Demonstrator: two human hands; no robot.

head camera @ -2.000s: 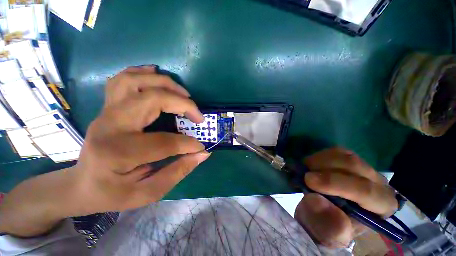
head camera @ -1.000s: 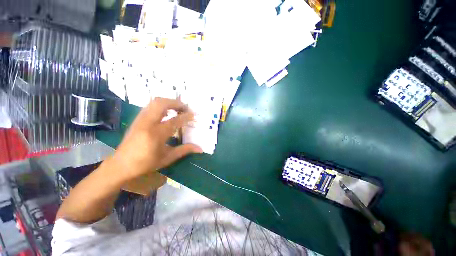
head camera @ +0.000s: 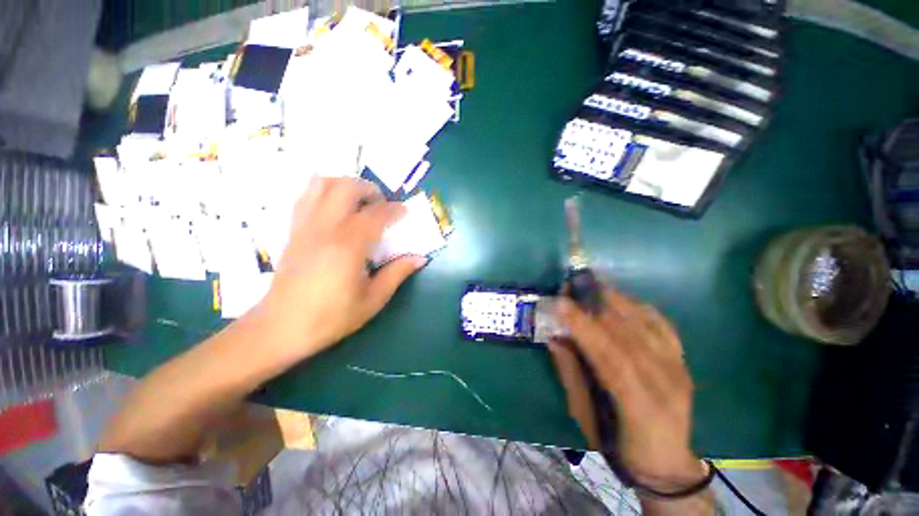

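My left hand [head camera: 338,252] holds a white LCD module [head camera: 411,230] with an orange flex tail [head camera: 440,214] between thumb and fingers, at the right edge of the LCD pile [head camera: 232,171]. My right hand [head camera: 635,373] is shut on the soldering iron [head camera: 577,242], whose blurred tip points away from me above the green mat. A phone housing with its board [head camera: 494,314] lies on the mat, its keypad half and blue pad strip showing. My right hand covers its right part; whether the fingers touch it I cannot tell. A thin solder wire [head camera: 418,374] lies loose near the front edge.
A stack of phone housings [head camera: 675,166] stands at the upper right. A round tan-greenish jar [head camera: 821,282] stands at the right, beside a black holder [head camera: 867,393]. A solder wire spool [head camera: 81,309] and clear ribbed trays [head camera: 40,222] are at the left.
My left hand now has an LCD module away from the pile, towards the phone. My right hand has moved over the phone's right part, and the iron tip has lifted off it. The view has shifted.
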